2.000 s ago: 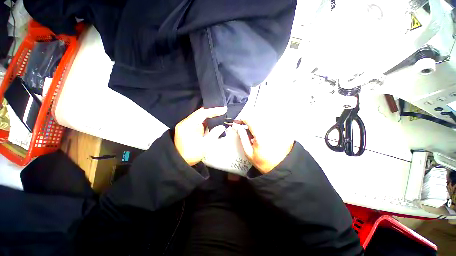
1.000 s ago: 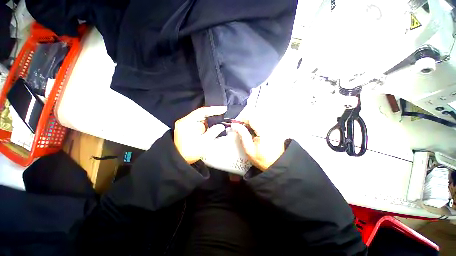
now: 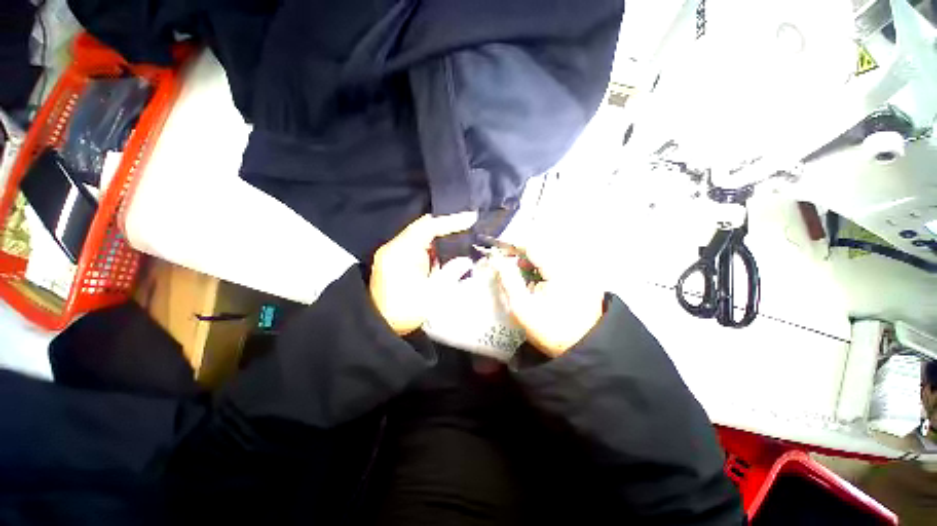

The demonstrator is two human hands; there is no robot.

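A dark navy garment [image 3: 339, 123] lies heaped on the white table, with a stitched strip running down to the front edge. My left hand [image 3: 403, 275] pinches the end of this strip. My right hand [image 3: 550, 303] is beside it, fingertips close to my left fingers at the garment edge. It holds small thread snips [image 3: 530, 272], mostly hidden in the fist; a little green and a thin dark tip show. The exact point where the tip meets the cloth is too small to tell.
Black fabric shears [image 3: 722, 277] lie right of my hands, below the white sewing machine [image 3: 781, 92]. An orange basket [image 3: 111, 231] with a smartphone [image 3: 46, 192] is at left. A red basket [image 3: 755, 467] is below the right table edge. The table's front rim has printed marks.
My right fingers have shifted slightly, and green of the snips now shows. My left hand keeps its pinch. The whole view has shifted a little.
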